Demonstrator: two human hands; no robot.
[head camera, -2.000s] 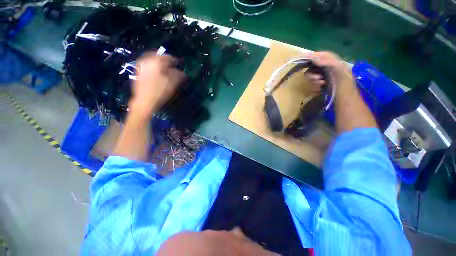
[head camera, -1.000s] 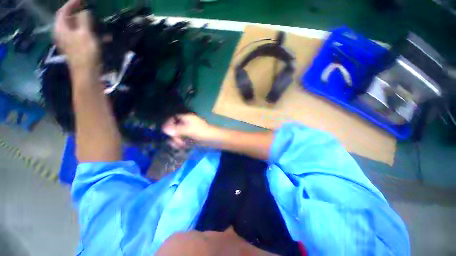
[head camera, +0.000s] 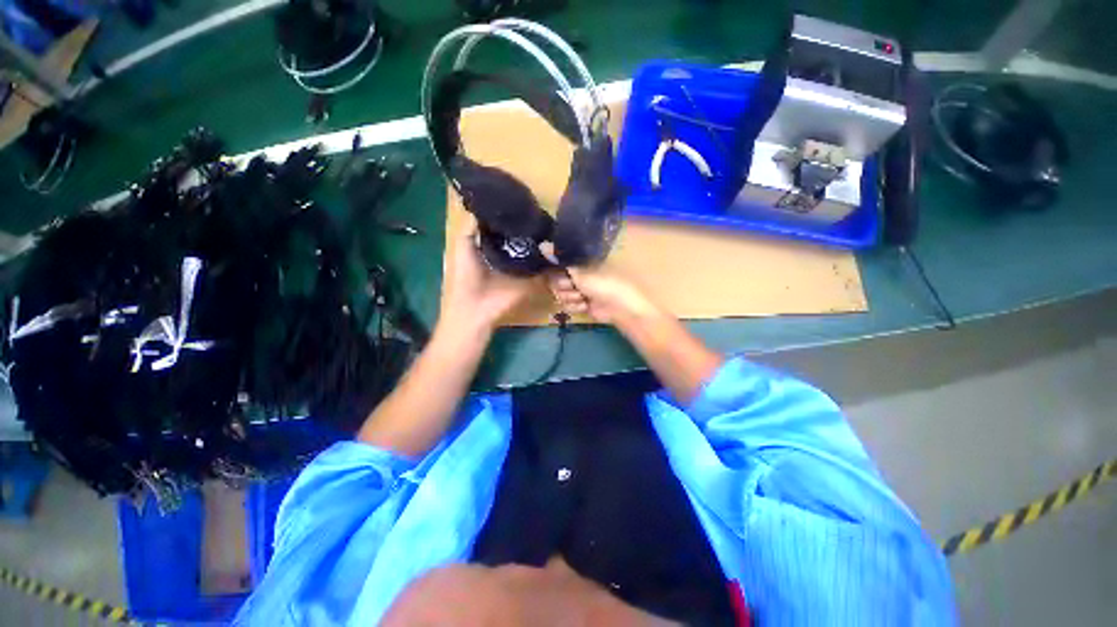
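A headset (head camera: 590, 202) with black ear cups and two silvery hoops lies over the cardboard sheet (head camera: 735, 270). My left hand (head camera: 480, 282) holds the ear cup housing (head camera: 508, 235) from below and its left side; small parts show in its open side. My right hand (head camera: 586, 294) is at the near edge of the cup, fingers pinched on a thin black headset cable (head camera: 560, 349) that hangs over the bench edge. Whether the cable end is inside the cup is too small to tell.
The cable bundle (head camera: 245, 288) with white ties (head camera: 184, 321) fills the left. The blue tray (head camera: 686, 218) at right holds pliers (head camera: 681, 157) and the screw feeder (head camera: 845, 104). A black screwdriver (head camera: 902, 172) stands beside it. Other headsets (head camera: 328, 49) are on the belt.
Both hands have moved from the cable bundle to the headset. The headset is now held, with a cup turned open side up. A single cable is now at my right hand. The view has turned.
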